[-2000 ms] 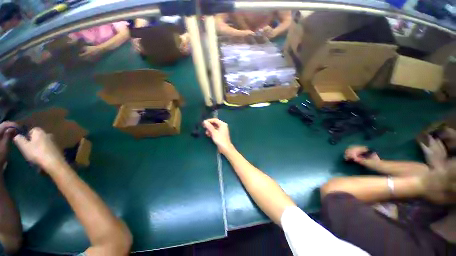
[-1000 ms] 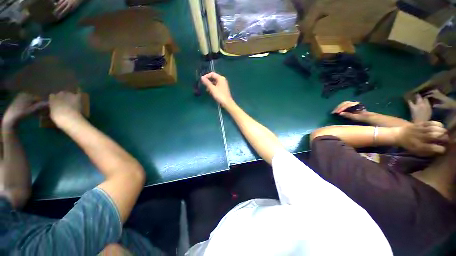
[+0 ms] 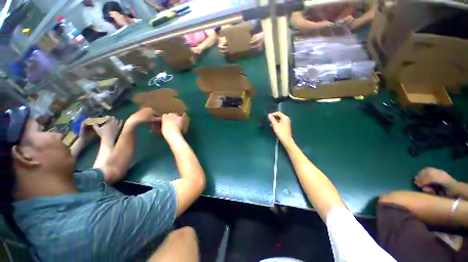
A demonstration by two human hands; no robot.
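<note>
My right hand (image 3: 280, 126), bare and with a white sleeve, reaches to the bench beside the pale seam. Its fingers are curled together. A small dark item (image 3: 265, 122), perhaps a black cable, lies at the left of my fingertips; blur hides whether they hold it. My left hand is not in view. An open small mailer box (image 3: 228, 110) with dark items inside stands left of my hand, its lid up. A shallow carton (image 3: 333, 91) of shiny clear bags stands beyond my hand, to the right.
Pale upright posts (image 3: 277, 56) rise behind my hand. A black cable pile (image 3: 433, 125) lies right, before an empty box (image 3: 425, 94) and a large carton. A person (image 3: 97, 199) on the left works at another box; a forearm (image 3: 421, 204) is at right. Others sit opposite.
The view has swung left and up, so the left person's head and shelf show and everything sits further right. My right hand stays at about the same spot by the seam.
</note>
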